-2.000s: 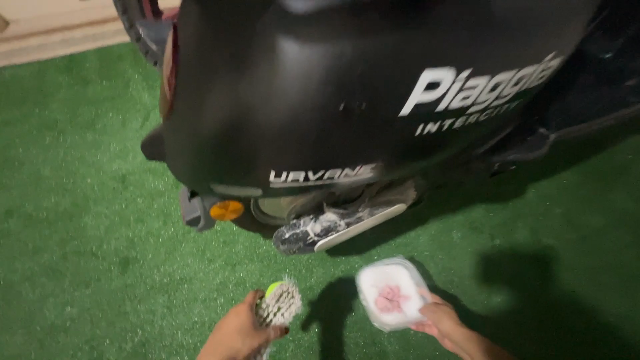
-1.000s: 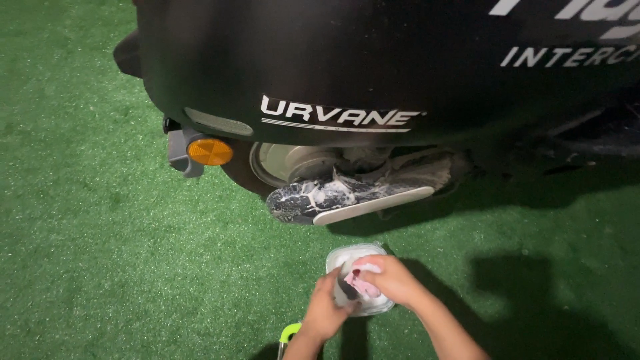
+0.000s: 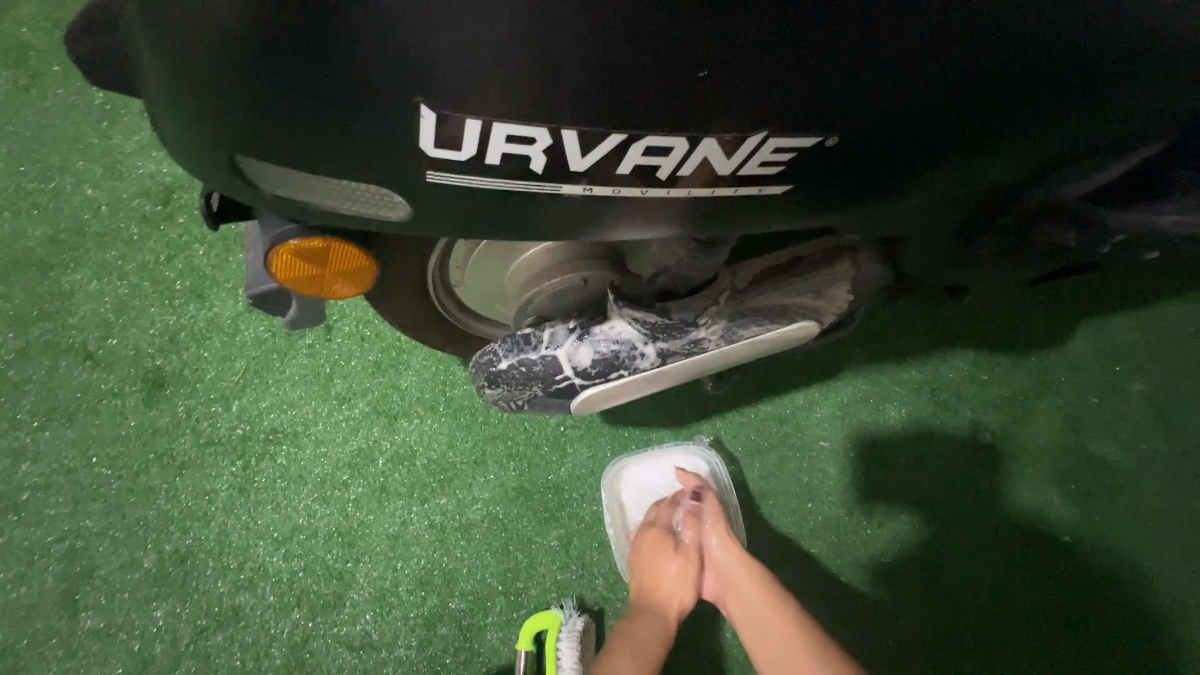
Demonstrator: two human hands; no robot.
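Observation:
My left hand (image 3: 665, 553) and my right hand (image 3: 714, 544) are pressed together over a clear plastic container (image 3: 614, 506) of white suds on the green turf. Wet foam shows on the fingers. Whatever may lie between my palms is hidden. A scrub brush (image 3: 572, 642) with white bristles and a lime-green handle lies left of my left forearm, partly cut off by the lower edge. Above the container, white foam clings to the black swingarm or wheel cover (image 3: 600, 352) of a scooter, which carries a pale trim strip (image 3: 694, 368).
The scooter's black body panel (image 3: 600, 84), bearing white lettering, spans the top. An orange reflector (image 3: 323, 267) on a grey bracket sticks out at left, beside the wheel rim (image 3: 469, 286). Green artificial turf (image 3: 281, 525) lies below, with dark shadows at right.
Two seconds ago my left hand held the brush and my right hand the container. One second ago my hands were at a pink thing in the container; now they are pressed together. The view has moved closer.

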